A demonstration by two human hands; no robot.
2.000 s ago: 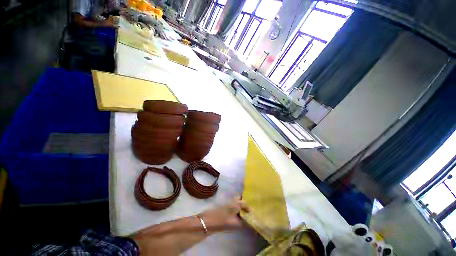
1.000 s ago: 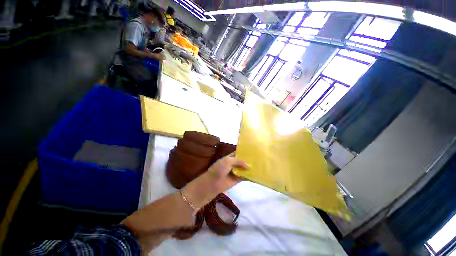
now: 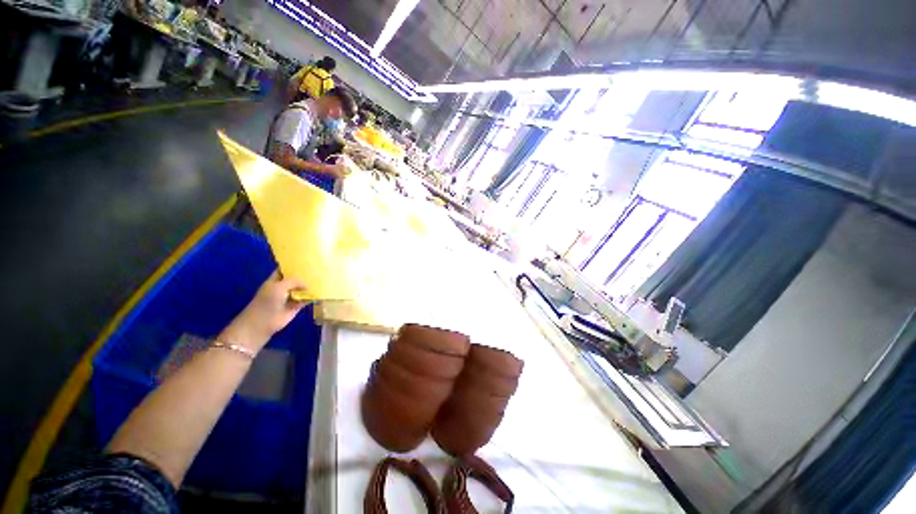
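My left hand [image 3: 269, 309] grips the lower corner of a stiff yellow board [image 3: 301, 226], held up and tilted over the table's left side. Glare washes out the board's right part. Two stacks of brown leather coils stand on the white table, a taller one [image 3: 414, 390] and a second [image 3: 479, 402] touching its right. Two brown coils, a left one [image 3: 402, 482] and a right one [image 3: 478, 484], lie in front, cut off by the bottom edge. My right hand is not in view.
A yellow board [image 3: 354, 315] lies on the table behind the stacks, partly hidden by the held board. A blue bin [image 3: 216, 402] stands left of the table. A machine [image 3: 613, 336] stands to the right. A person [image 3: 301, 136] works at the table's far left side.
My left hand has carried the yellow board from the right side, across the stacks, to the left. The view has tilted up, and the coils sit lower in the picture.
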